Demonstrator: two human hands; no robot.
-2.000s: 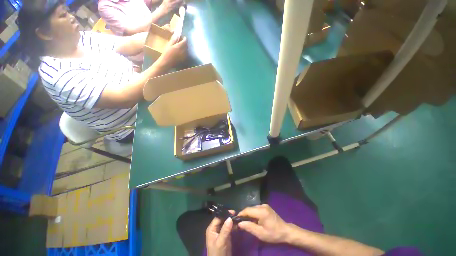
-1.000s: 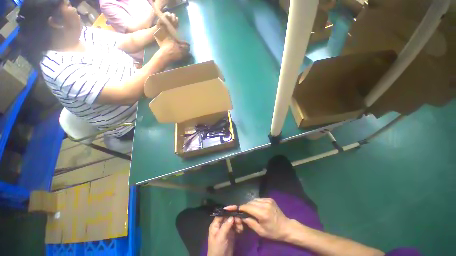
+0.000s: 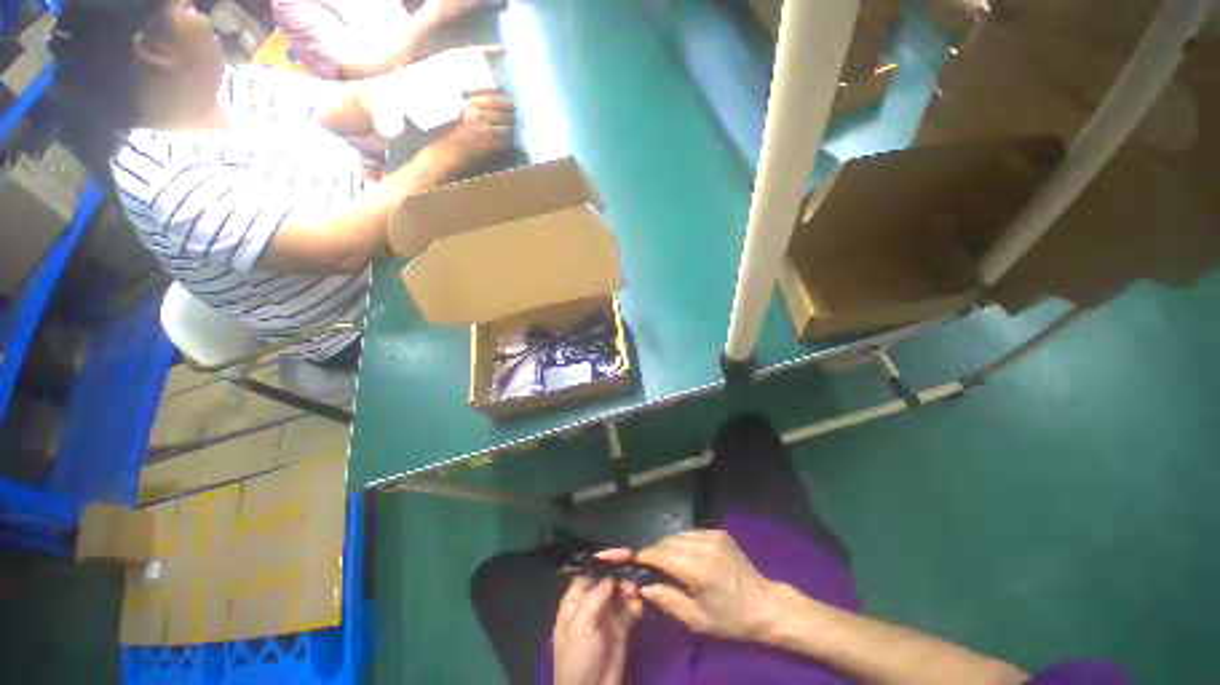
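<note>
A black cable bundle (image 3: 613, 569) is held over my lap between both hands. My left hand (image 3: 594, 626) grips it from below with the fingertips. My right hand (image 3: 709, 583) holds its right end, with the fingers over it. Finer details of the bundle are too small to tell. An open brown packing box (image 3: 562, 402) stands at the near edge of the table with its lid up. Black cables (image 3: 559, 355) lie in it over shiny and pale items.
The green table (image 3: 669, 268) has a cream pipe upright (image 3: 789, 174) at its edge. A bigger open carton (image 3: 883, 254) is on the right. A person in a striped shirt (image 3: 221, 201) sits at the left. Cartons (image 3: 241, 562) lie on a blue pallet.
My right hand has shifted slightly left along the bundle. The bundle stays in both hands. The neighbour's hands now hold a white item where a small carton was.
</note>
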